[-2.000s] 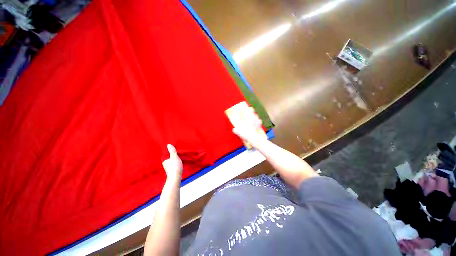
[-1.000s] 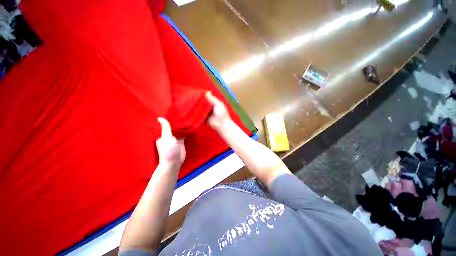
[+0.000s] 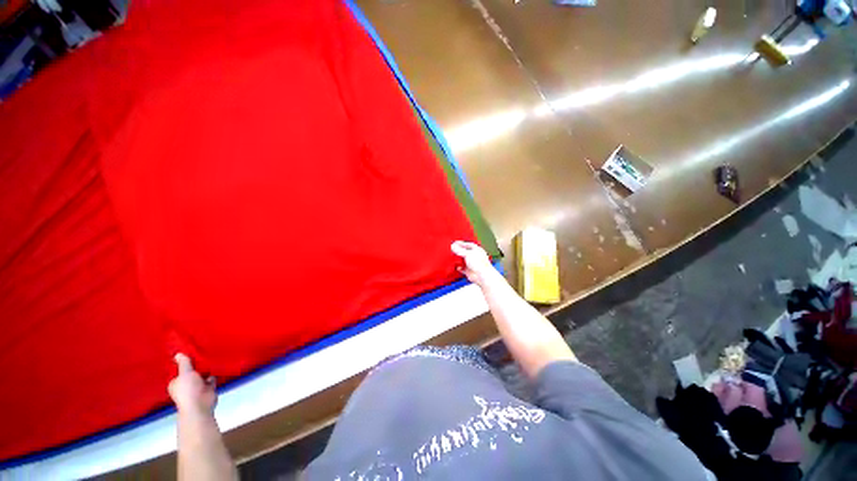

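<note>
The red fabric ply [image 3: 254, 188] covers the left part of the table, with soft wrinkles. Blue, green and lighter blue layers show along its right end and near edge. My left hand [image 3: 193, 387] pinches the near edge of the red fabric at the lower left. My right hand [image 3: 473, 261] pinches the red fabric's corner at the lay's right end. The yellow block [image 3: 538, 267] lies on the brown table just right of that corner, apart from the fabric. A white underlay strip [image 3: 376, 340] shows between the blue edge and the table edge.
The glossy brown table [image 3: 564, 207] holds a small open box [image 3: 627, 169], a dark small object [image 3: 726, 181] and small items at the far right. Coloured offcuts [image 3: 752, 404] lie heaped on the grey floor at the lower right.
My right hand let go of the yellow block, which now lies on the table. My hands have since moved apart, left to the lower left, right to the corner. The bunched red fabric is spread flatter.
</note>
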